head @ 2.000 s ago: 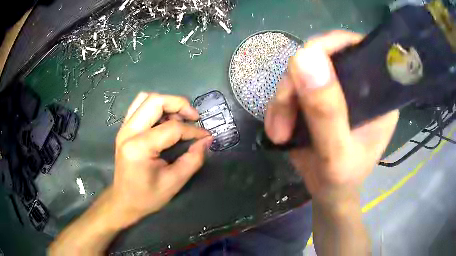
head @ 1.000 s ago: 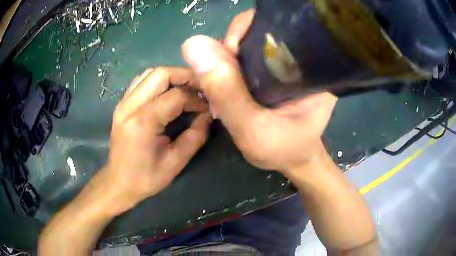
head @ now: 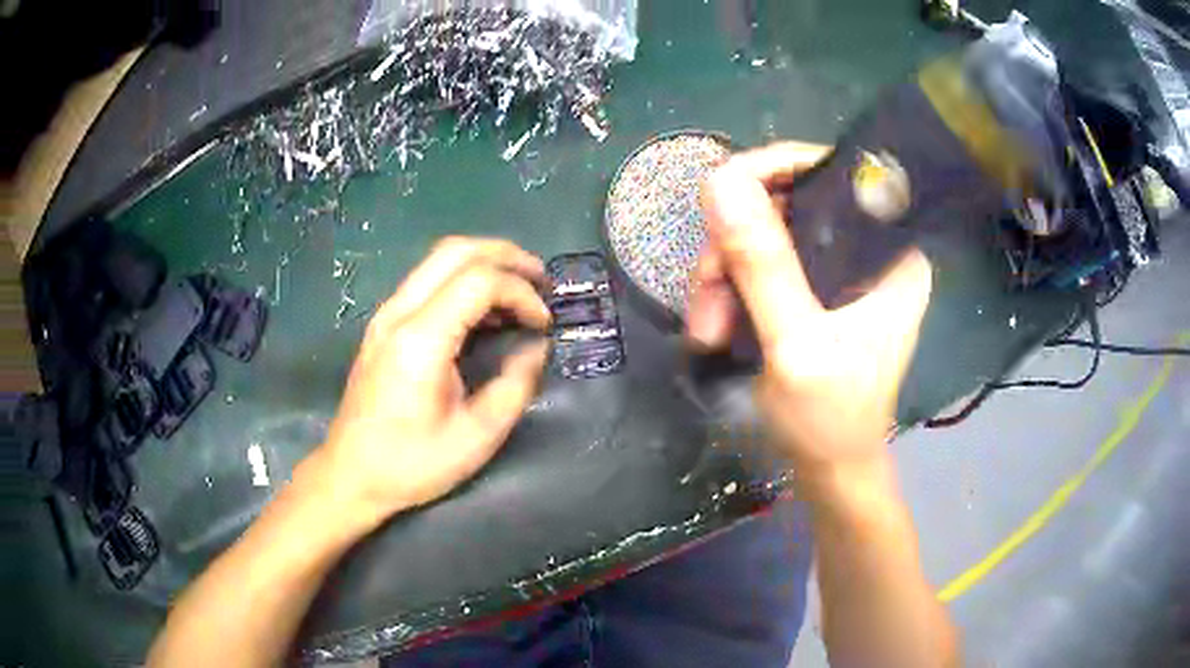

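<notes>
A black plastic housing point(head: 586, 317) lies flat on the green mat in front of me, its slotted inside facing up. My left hand point(head: 457, 372) is at its left side, thumb and fingers apart; the fingertips are at or very near its edge, and I see nothing held in them. My right hand point(head: 809, 313) is closed around the thick black electric screwdriver point(head: 835, 215), to the right of the housing. Its tip is blurred and partly hidden. The round screw dish point(head: 659, 215) is between the housing and my right hand, which covers part of it.
Black housings point(head: 163, 326) are piled at the left. A heap of silver metal strips point(head: 489, 72) spills from a clear bag point(head: 607, 26) at the top. A dark machine point(head: 1090, 209) stands at the right, with cables point(head: 1031, 385) below it. The bench's reddish edge point(head: 522, 607) runs along the bottom.
The screwdriver and my right hand have moved right, away from the housing, uncovering it and the dish. My left fingers have spread from their bunched position. The camera view has shifted.
</notes>
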